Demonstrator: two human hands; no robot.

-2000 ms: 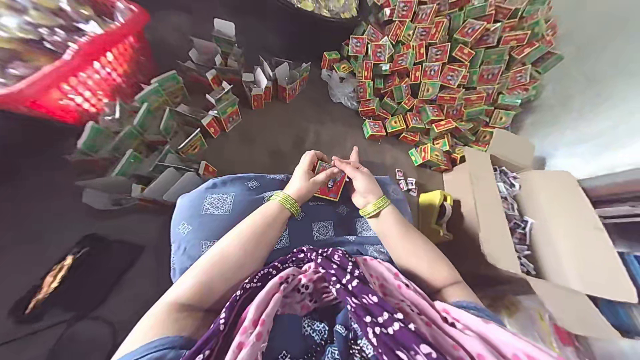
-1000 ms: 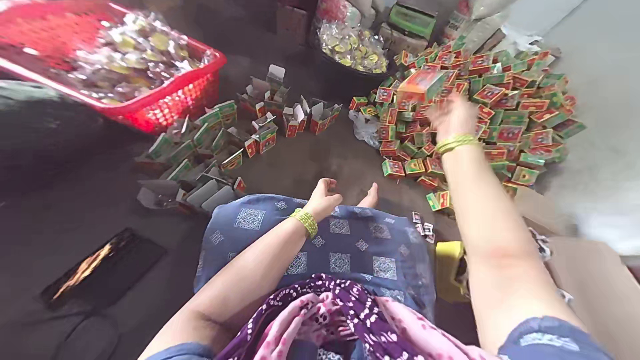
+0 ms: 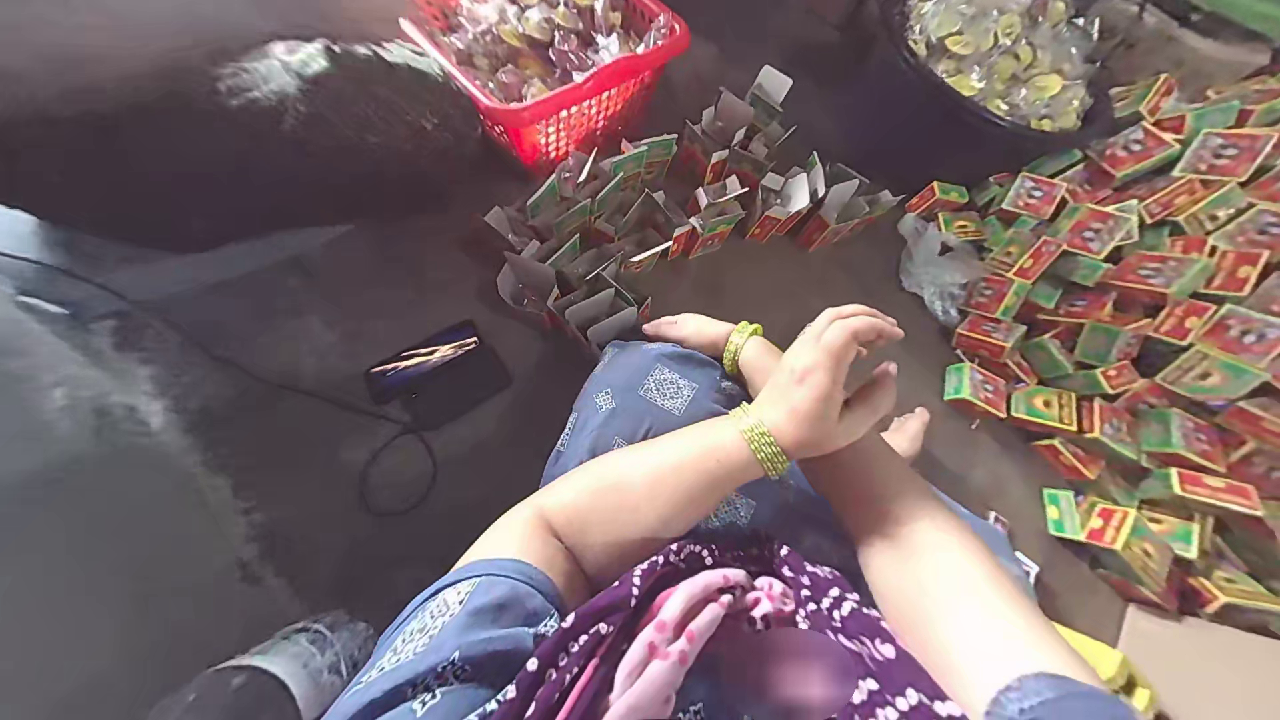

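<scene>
My forearms cross over my lap. My left hand (image 3: 835,385) is on top at centre, over my right forearm, with its fingers apart and curved and nothing seen in it. Beneath it my right hand (image 3: 690,330) reaches left to the near edge of a group of open-topped small cartons (image 3: 600,315); its fingertips are beside the nearest one, and whether they grip anything is unclear. More open cartons (image 3: 715,225) stand upright beyond. A large heap of closed red and green small boxes (image 3: 1090,230) lies on the right.
A red plastic basket (image 3: 590,95) of wrapped items stands at the top. A dark tub (image 3: 900,60) holds clear packets with yellow contents. A phone (image 3: 425,360) and a cable (image 3: 250,370) lie left. A crumpled plastic bag (image 3: 935,265) touches the heap.
The view has turned left. My right hand has left the box heap and crossed under my left arm to the open cartons. The small box held between my hands two seconds ago is no longer there.
</scene>
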